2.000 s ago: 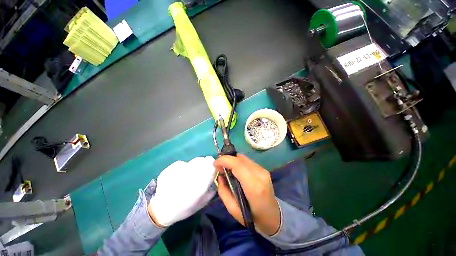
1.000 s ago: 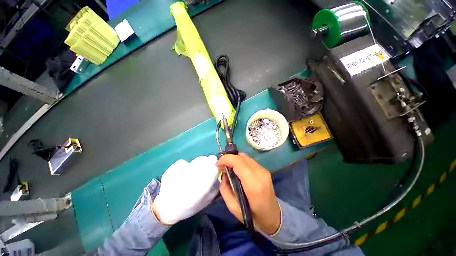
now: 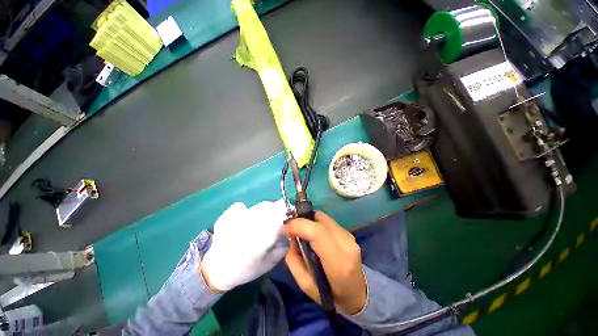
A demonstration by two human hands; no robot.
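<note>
My right hand (image 3: 328, 259), bare, grips the soldering iron (image 3: 304, 211) by its black handle; the metal tip points up and away, near the lower end of the yellow-green divider bar (image 3: 282, 105). My left hand (image 3: 244, 244), in a white glove, is closed right beside it, its fingertips meeting the right hand. What it holds is mostly hidden; I cannot make out the object. Dark leads rise from between the hands to a black power cord (image 3: 303, 98) lying along the bar's right side.
A cream dross cup (image 3: 357, 169), iron holder (image 3: 400, 125), sponge tray (image 3: 416, 173) and black soldering station (image 3: 485, 138) with solder spool (image 3: 464, 31) stand right. Power supply units (image 3: 77, 202) lie on the belt at left. Yellow sheets (image 3: 126, 38) stand at the far side.
The view has shifted slightly, so the station and cup appear further right. Both hands stay together, with the iron held much as before. The units on the belt appear slightly further left.
</note>
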